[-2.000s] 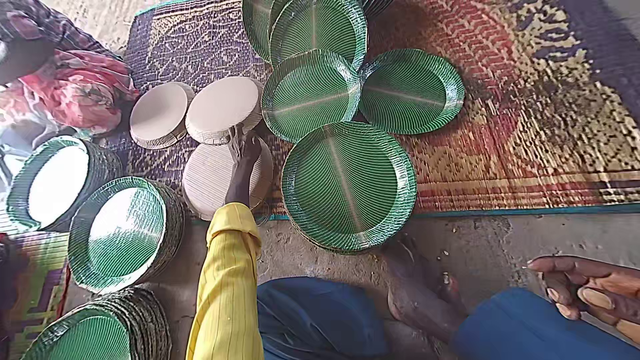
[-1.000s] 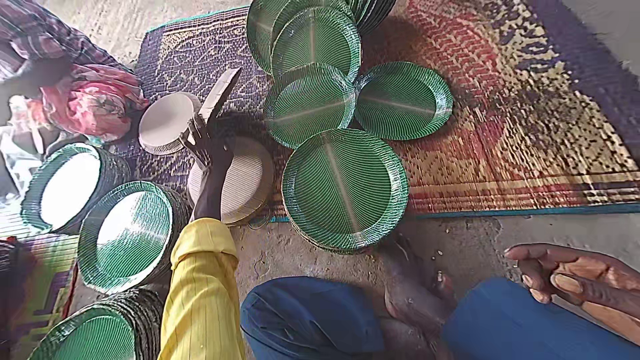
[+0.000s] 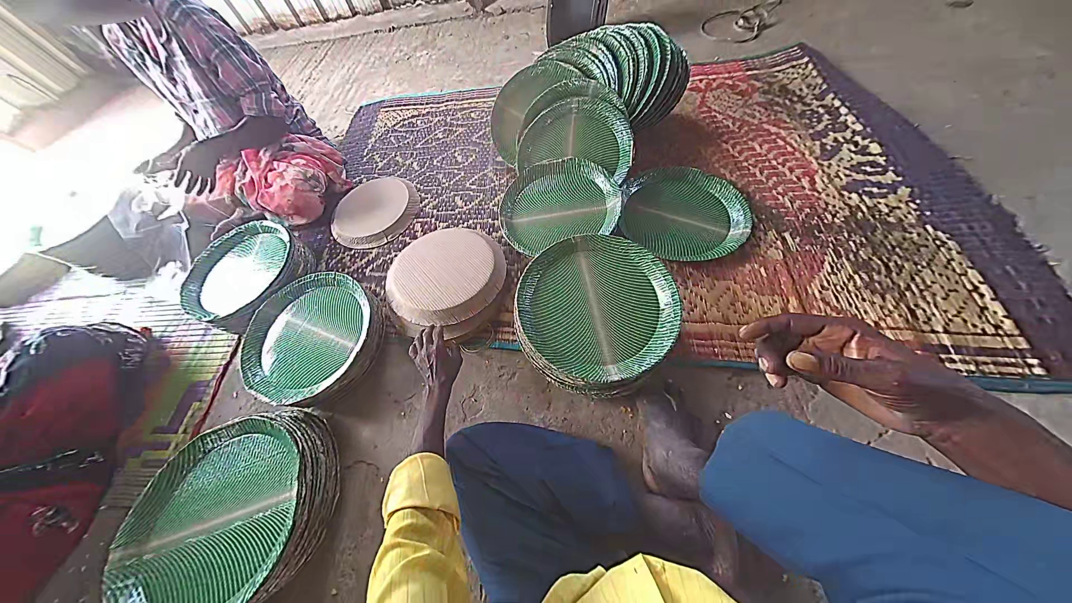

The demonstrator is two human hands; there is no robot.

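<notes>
My left hand (image 3: 435, 358) touches the near rim of upturned pale cardboard-like plates (image 3: 446, 276), stacked at the mat's near edge; whether its fingers grip the rim I cannot tell. Another pale plate (image 3: 373, 211) lies behind them to the left. Over my knee my right hand (image 3: 846, 364) hangs with fingers bent and apart, holding nothing. Between my hands stands a stack of round green plates (image 3: 598, 310) with a leaf-like pattern. Behind it, two green plates (image 3: 563, 207) (image 3: 687, 214) lie side by side, and a leaning row of green plates (image 3: 641, 71) fans out farther back.
Three stacks of green plates (image 3: 243, 272) (image 3: 308, 337) (image 3: 213, 511) stand at the left. A patterned woven mat (image 3: 846, 251) covers the floor ahead. Another person's hand (image 3: 209, 155) is at the upper left, beside a red patterned cloth (image 3: 289, 180). Dark fabric lies at the left edge.
A pale plate held tilted by my left hand one second ago now lies face down on the near pale stack. My left hand has moved to the near rim. The view has tilted up.
</notes>
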